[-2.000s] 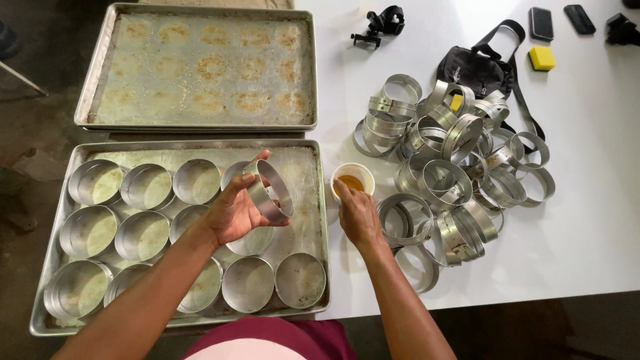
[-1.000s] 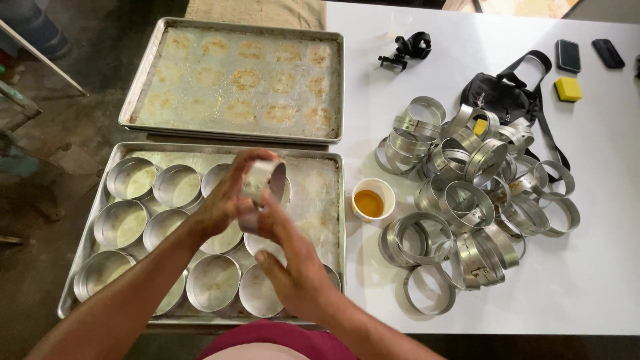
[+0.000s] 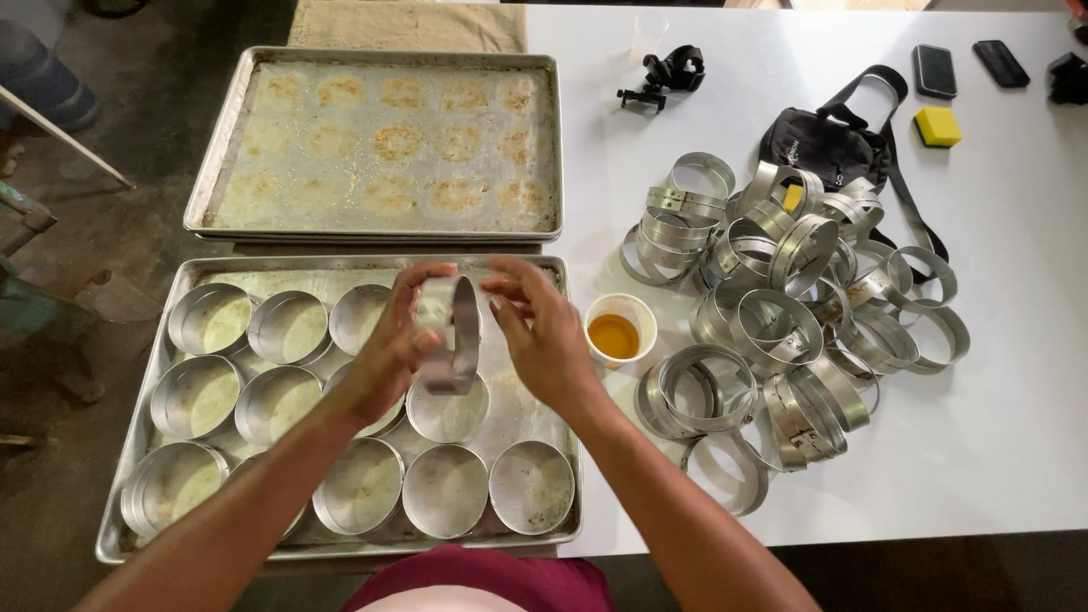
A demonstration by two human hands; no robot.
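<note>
My left hand (image 3: 395,340) grips a metal ring (image 3: 466,336), tilted on its side above the near baking tray (image 3: 548,374). Just right of that ring, my right hand (image 3: 531,327) is raised with its fingers apart and nothing visible in it. Several metal rings (image 3: 361,484) lie flat in rows on the near tray, some partly hidden by my arms. A white cup (image 3: 622,327) of amber liquid stands right of the tray. Farther right, many more metal rings (image 3: 778,327) are heaped on the white table.
A second baking tray (image 3: 395,144) with brownish round marks lies beyond the first. A black bag (image 3: 829,144) with a strap touches the heap's far side. Farther off are a black clamp mount (image 3: 667,76), a yellow sponge (image 3: 938,126) and two dark flat devices (image 3: 935,70).
Two seconds ago my right hand was at the cup; it then moved left to the held ring and is now just apart from it. The ring has stayed in my left hand.
</note>
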